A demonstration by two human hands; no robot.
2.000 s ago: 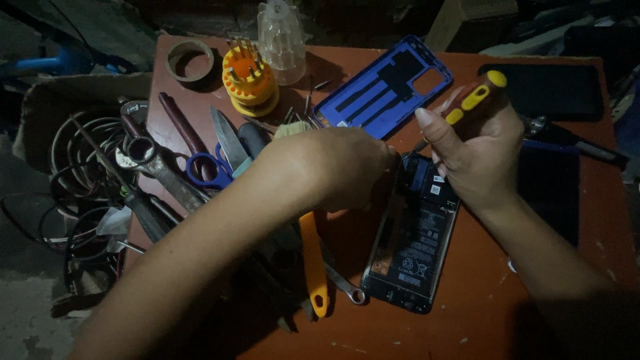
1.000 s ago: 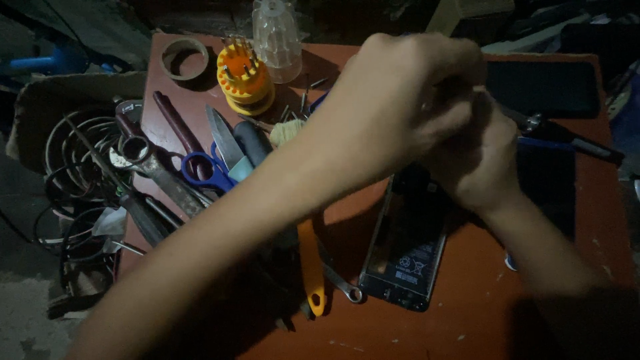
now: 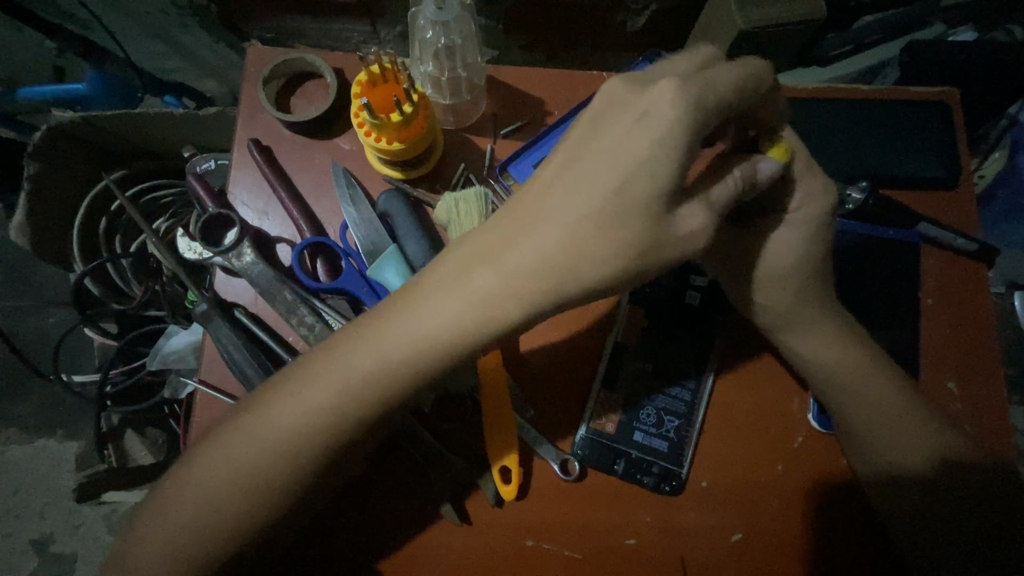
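Note:
Both hands meet above the upper end of an opened smartphone, whose battery shows. My left hand reaches in from the lower left, its fingers curled at my right hand; what they hold is hidden. My right hand is closed round a screwdriver, of which only a bit of the yellow handle shows. Behind my left hand lies a blue phone back cover, mostly covered. A yellow bit holder with screwdriver bits stands further left.
Left of the phone lie a brush with an orange handle, a combination wrench, blue-handled scissors, a knife and a ring wrench. A tape roll and a clear plastic cover stand behind. Dark phones lie at the right.
My left hand has risen from beside the phone's upper end to meet my right hand. The screwdriver, plainly visible two seconds ago, is now mostly hidden. The phone stays on the table.

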